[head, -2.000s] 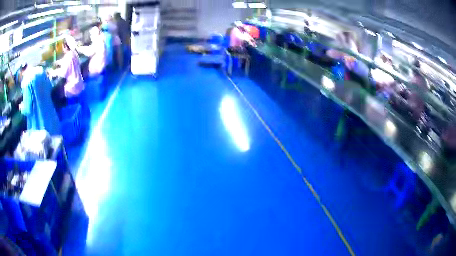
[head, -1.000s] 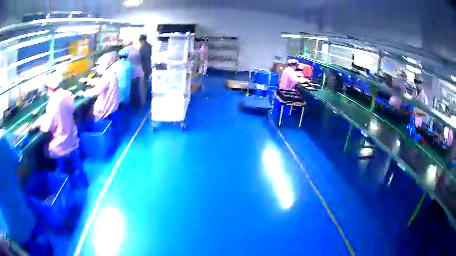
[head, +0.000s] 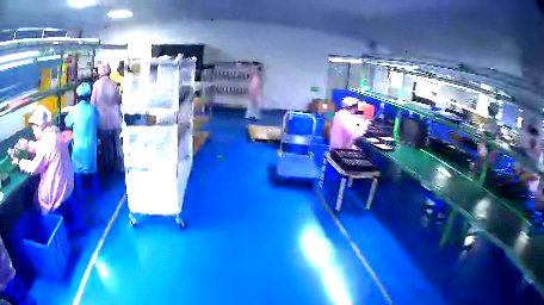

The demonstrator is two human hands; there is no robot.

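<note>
Neither of my hands is in view. Nearest in front of me is the glossy blue floor with a yellow line on each side. A tall white wheeled rack stands left of the middle. A blue platform trolley with an upright handle stands right of the middle. Beside it, a small pale-legged table bears dark trays.
A long green bench runs down the right side, with a person in pink at its far end. People in pink and blue stand at the left bench. A blue bin is behind them. A wooden pallet lies farther back.
The view has moved forward down the aisle. The white rack, trolley and small table look larger and nearer. The workers on the left have shifted toward the left edge.
</note>
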